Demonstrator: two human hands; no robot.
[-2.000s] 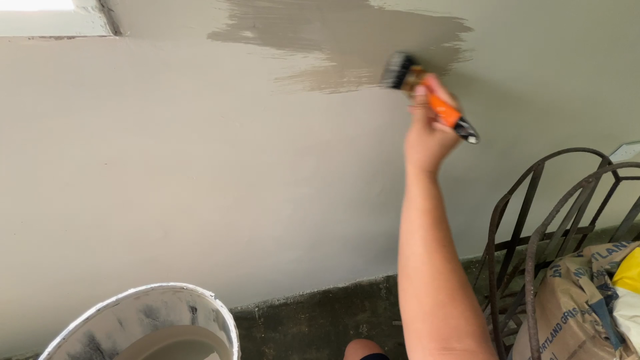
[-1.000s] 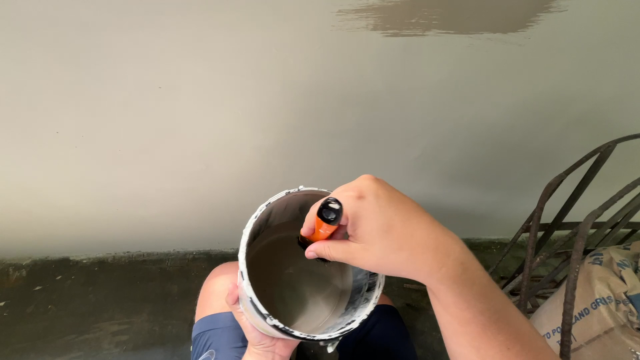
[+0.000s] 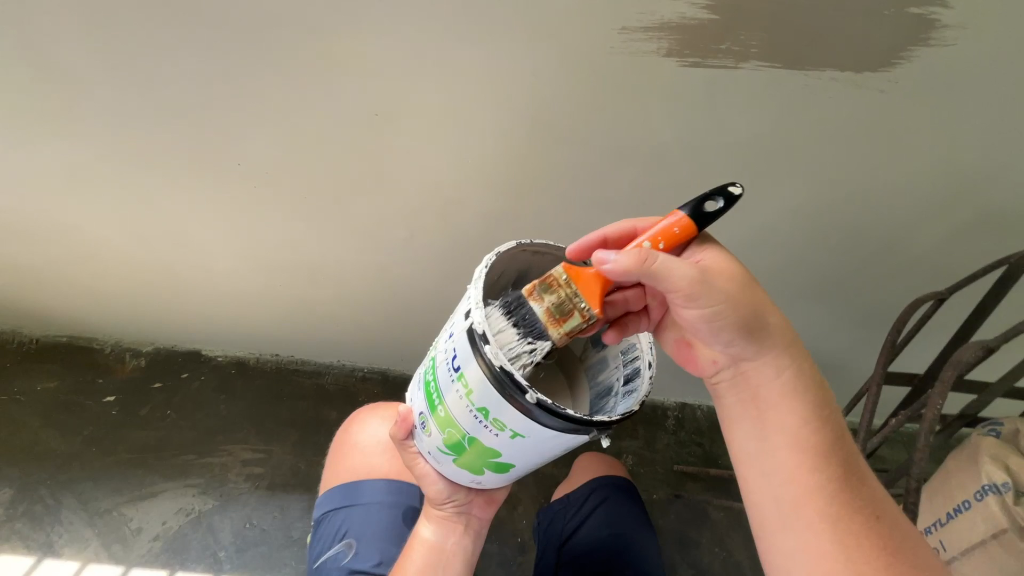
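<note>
My right hand (image 3: 680, 296) grips a paintbrush (image 3: 588, 284) with an orange and black handle. The brush's paint-coated bristles rest at the near left rim of a white paint bucket (image 3: 496, 416), over its mouth. My left hand (image 3: 448, 480) holds that bucket from below at its base, tilted so that the opening faces up and to the right. Greyish paint (image 3: 560, 380) shows inside, and dried paint crusts the rim. Beyond, a pale wall (image 3: 320, 176) bears a darker patch of paint (image 3: 808, 36) at the upper right.
A dark metal frame with curved bars (image 3: 944, 360) stands at the right against the wall. Below it lies a brown paper cement bag (image 3: 976, 496) with printing. The dark floor (image 3: 120, 448) meets the wall behind my bent knees. Barred light falls at the lower left.
From the wall patch, my right hand with the brush came down into the bucket, then rose to its rim. The bucket, standing lower left at first, is now in my left hand. The view has shifted down.
</note>
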